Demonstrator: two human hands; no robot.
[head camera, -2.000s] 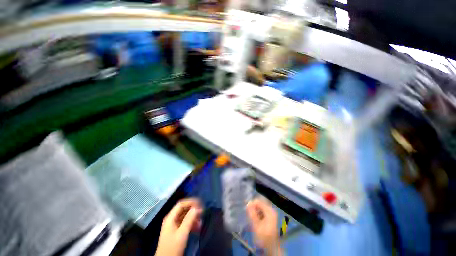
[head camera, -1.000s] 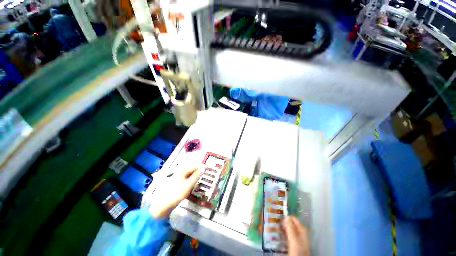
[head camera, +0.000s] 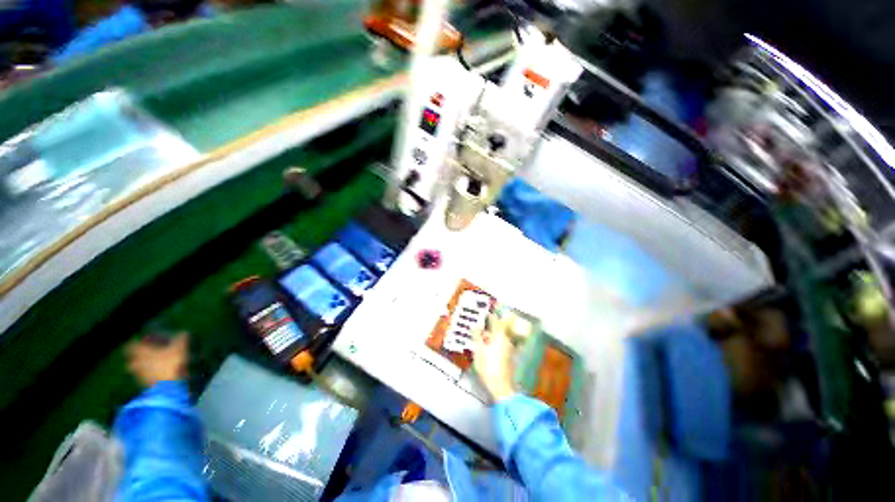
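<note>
A phone housing (head camera: 467, 322) with grey-white slotted blocks lies on the left orange-brown fixture (head camera: 441, 342) on the white machine table. My right hand (head camera: 495, 355) is at its right edge, fingers pointing away from me; whether they grip it is unclear. The right fixture (head camera: 554, 378), on a green plate, shows bare orange, partly behind my right hand and sleeve. My left hand (head camera: 158, 360) is far left over the green mat, blurred. Something dark shows at its fingertips; I cannot tell whether it is held.
A teach pendant (head camera: 275, 326) with orange connectors and blue-faced rectangles (head camera: 316, 292) line the machine's left side. A pale blue sheet (head camera: 280, 431) lies nearer me. The machine's upright head (head camera: 471, 186) stands behind the fixtures. A crinkled grey-white sheet (head camera: 78, 471) is at lower left.
My left hand has moved from the left fixture out over the green mat. My right hand has moved from the right fixture to the left one. The housing seen on the right fixture is gone from it.
</note>
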